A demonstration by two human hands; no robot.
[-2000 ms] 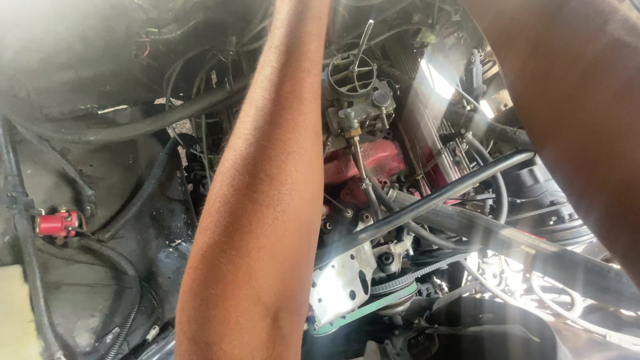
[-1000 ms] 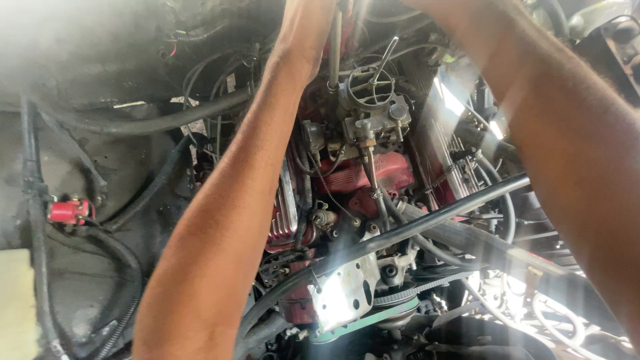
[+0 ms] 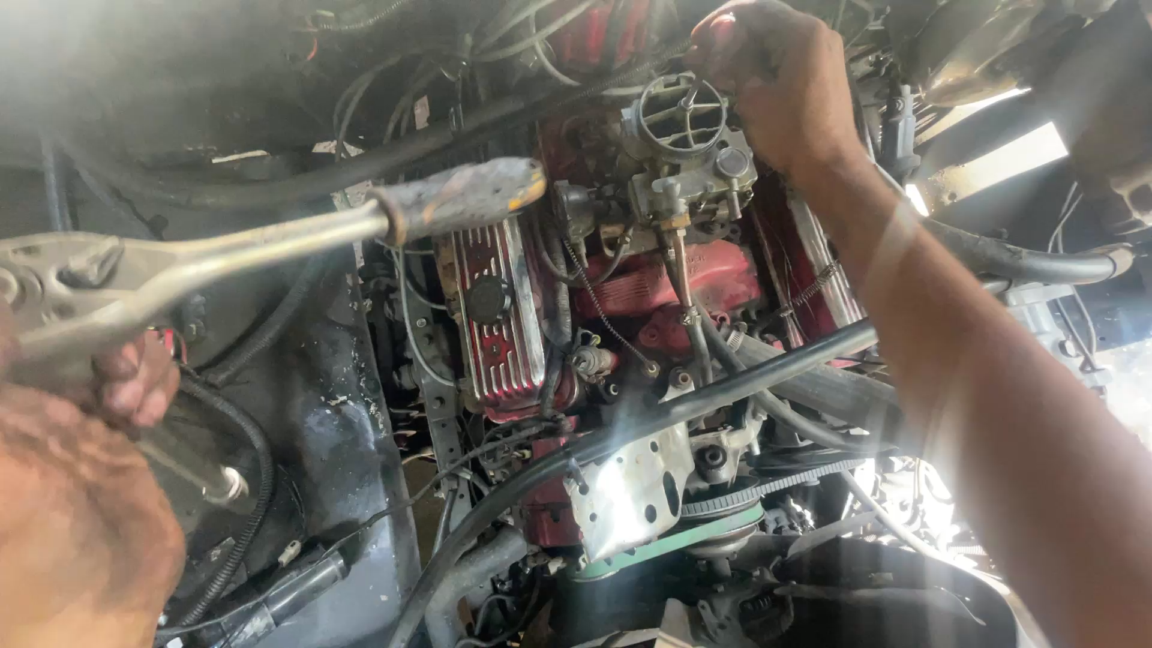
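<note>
My left hand [image 3: 90, 468], large at the left edge, grips a ratchet wrench [image 3: 270, 238] by its head end; the worn handle points right over the engine. An extension bar [image 3: 193, 463] shows below that hand. My right hand [image 3: 774, 81] is curled at the top, beside the carburetor [image 3: 684, 171] and its round air horn [image 3: 682, 117]. Whether its fingers hold the thin rod rising from the air horn cannot be told. Below the carburetor lies the red intake manifold [image 3: 711, 274]. A red, ribbed valve cover [image 3: 499, 315] with a black cap [image 3: 489, 298] is at its left.
A black hose [image 3: 711, 396] crosses the front of the engine. Under it are a metal bracket [image 3: 625, 504] and a green belt [image 3: 666, 544]. Another thick hose [image 3: 297, 189] runs across the upper left. A corrugated conduit [image 3: 256, 486] lies at the lower left.
My left arm has moved from over the engine to the left edge, where the ratchet wrench now shows. The left valve cover is uncovered. My right hand, earlier out of view, now shows by the carburetor.
</note>
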